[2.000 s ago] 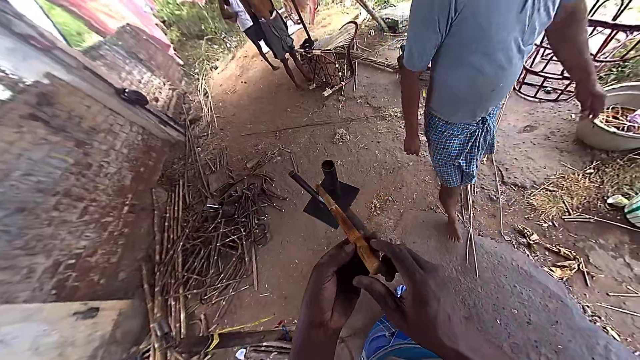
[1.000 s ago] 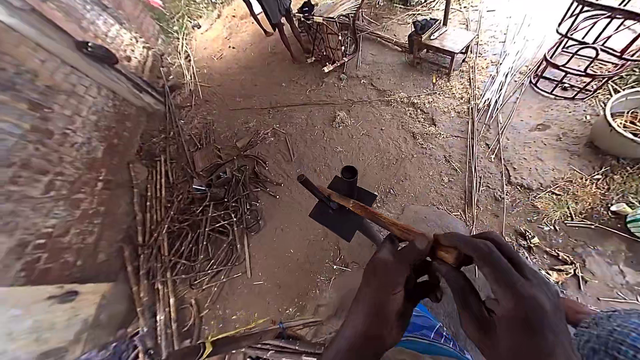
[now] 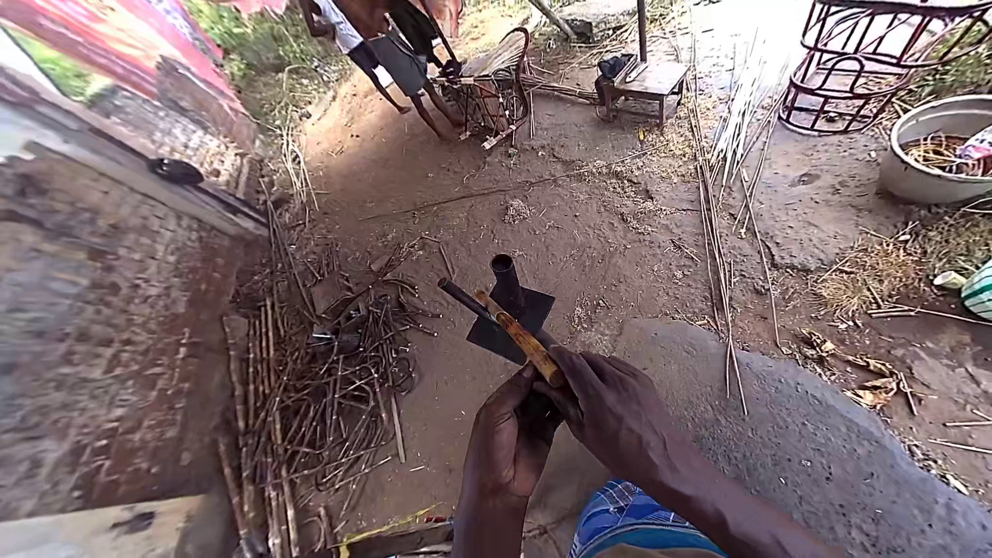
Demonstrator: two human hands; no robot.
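A short brown cane piece (image 3: 521,339) slants up and to the left from my two hands at the lower middle. My right hand (image 3: 620,407) grips its near end. My left hand (image 3: 508,438) is closed around the same end from below, its thumb against the cane; the palm side is in shadow, so its exact hold is partly hidden. Beyond the cane, a dark metal plate (image 3: 496,339) bears an upright pipe (image 3: 504,271). A dark rod or tube (image 3: 465,298) slants across the plate, partly behind the cane.
Cut canes (image 3: 356,372) lie heaped at the left beside a brick wall (image 3: 101,341). Long thin canes (image 3: 717,256) stretch over the ground at right. Farther off are two people, a low wooden table (image 3: 647,81), cane frames (image 3: 845,70) and a tub (image 3: 907,167). A grey slab (image 3: 775,434) lies at lower right.
The person in the blue checked cloth, standing at right two seconds ago, is out of view. My hands have shifted left since one second ago, and the cane points more steeply away. The view has also turned.
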